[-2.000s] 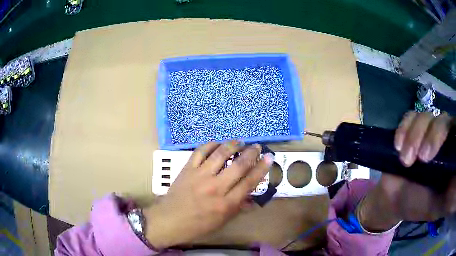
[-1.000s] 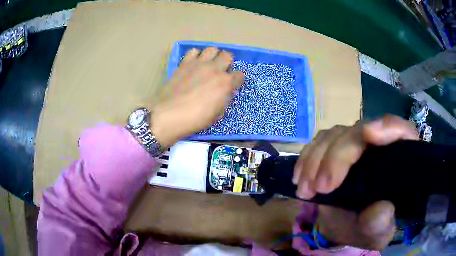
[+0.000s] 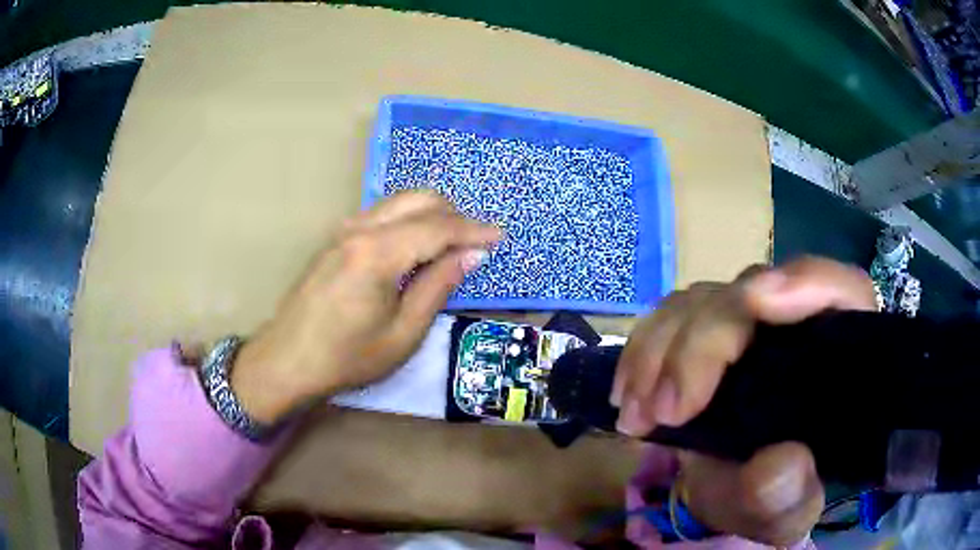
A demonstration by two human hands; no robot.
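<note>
My right hand (image 3: 709,365) is wrapped round the black electric screwdriver (image 3: 860,376), held sideways with its front end over the right part of the unit. Its bit is hidden. The unit's green circuit board (image 3: 480,368), with a yellow block (image 3: 516,404), lies face up on the white fixture (image 3: 403,378). My left hand (image 3: 344,295) is over the lower left edge of the blue screw tray (image 3: 664,231), thumb and forefinger close together. Whether a screw is between them is too small to tell. Silvery screws (image 3: 537,215) cover the tray's bottom.
The tray and fixture lie on a brown cardboard sheet (image 3: 236,118). A green belt (image 3: 699,54) runs beyond it. Waiting units (image 3: 30,88) stand at the far left, and another small part (image 3: 895,269) at the right. Black flaps (image 3: 570,326) stick out beside the unit.
My left hand first left the fixture for the screws, then drew back down and left to the tray's edge. My right hand brought the screwdriver left over the unit.
</note>
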